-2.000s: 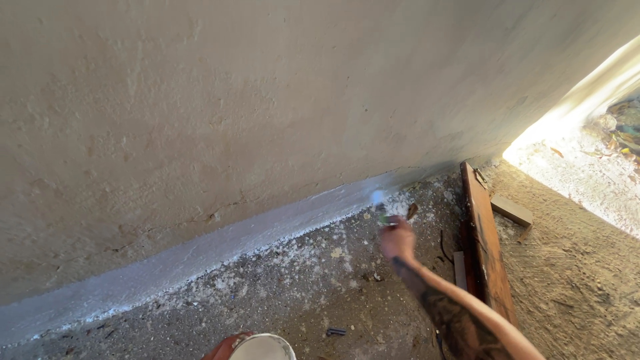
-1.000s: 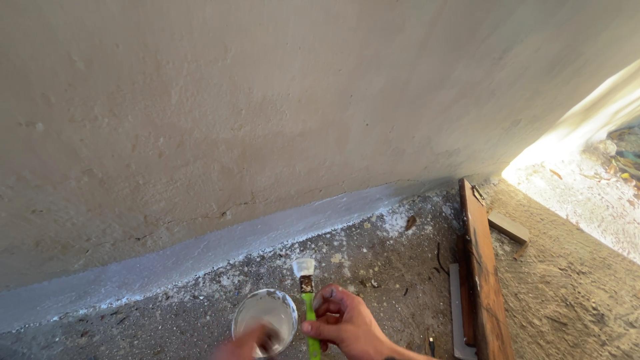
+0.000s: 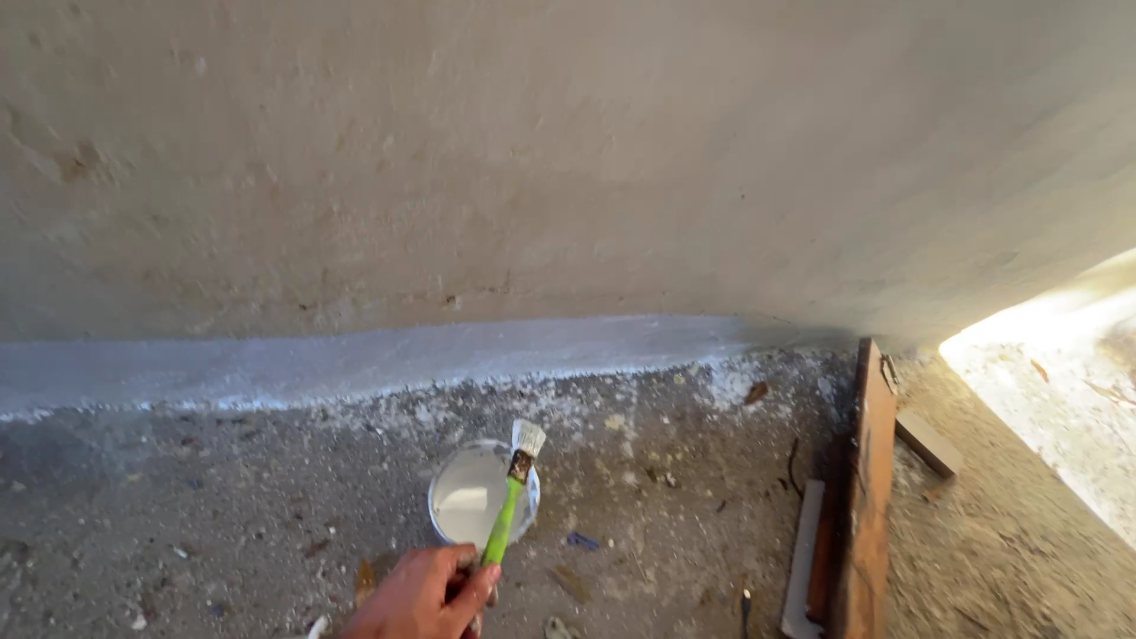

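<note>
My left hand (image 3: 426, 595) comes in from the bottom edge and grips the green handle of a paintbrush (image 3: 503, 524). Its bristles, coated white, point up and away, over the right rim of a round tub of white paint (image 3: 466, 499). The tub stands on the rough floor just beyond the hand. My right hand is out of view. A white-painted band (image 3: 497, 348) runs along the foot of the plastered wall (image 3: 532, 177); toward its right end the white fades to grey.
A wooden board (image 3: 874, 497) lies at the right, its far end by the wall. Next to it are a light strip (image 3: 803, 559) and a small block (image 3: 928, 442). White spatters and debris mark the concrete floor (image 3: 674, 532). Bright light falls at the far right.
The brush has come back from the wall, and the grip on it has passed from my right hand to my left. The right hand has left the view.
</note>
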